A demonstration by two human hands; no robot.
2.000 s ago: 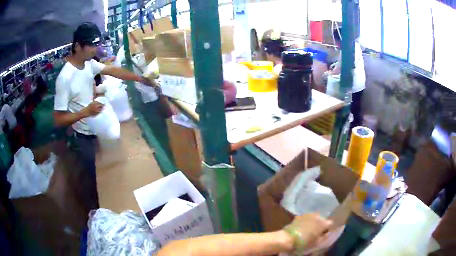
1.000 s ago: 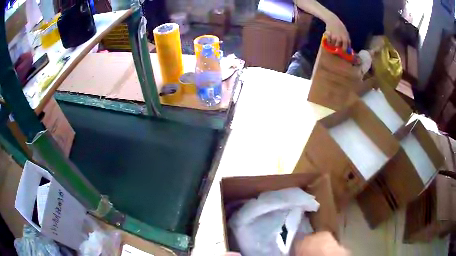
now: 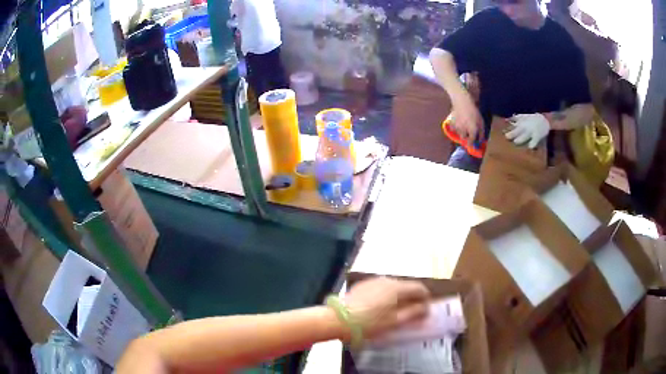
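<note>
An open brown carton (image 3: pixel 476 329) stands at the bottom centre, on the near end of the pale table. My left hand (image 3: pixel 387 307) reaches over its mouth from the left, with a greenish band at the wrist. Its fingers hold a thin printed paper sheet (image 3: pixel 444 315). More white printed paper (image 3: pixel 423 358) lies below it in the carton. My right hand is not in view.
Three open cartons with white pads (image 3: pixel 531 264) stand to the right. Opposite, a person with a white glove (image 3: pixel 529 130) holds a red-orange tape dispenser at a carton. A dark green conveyor (image 3: pixel 241 252), yellow tape rolls (image 3: pixel 280 131), a water bottle (image 3: pixel 335 172) and a white box (image 3: pixel 109 321) are left.
The view has swung from the conveyor to the table. My left arm now extends across the carton with a printed sheet, and paper shows where the whitish bag was visible.
</note>
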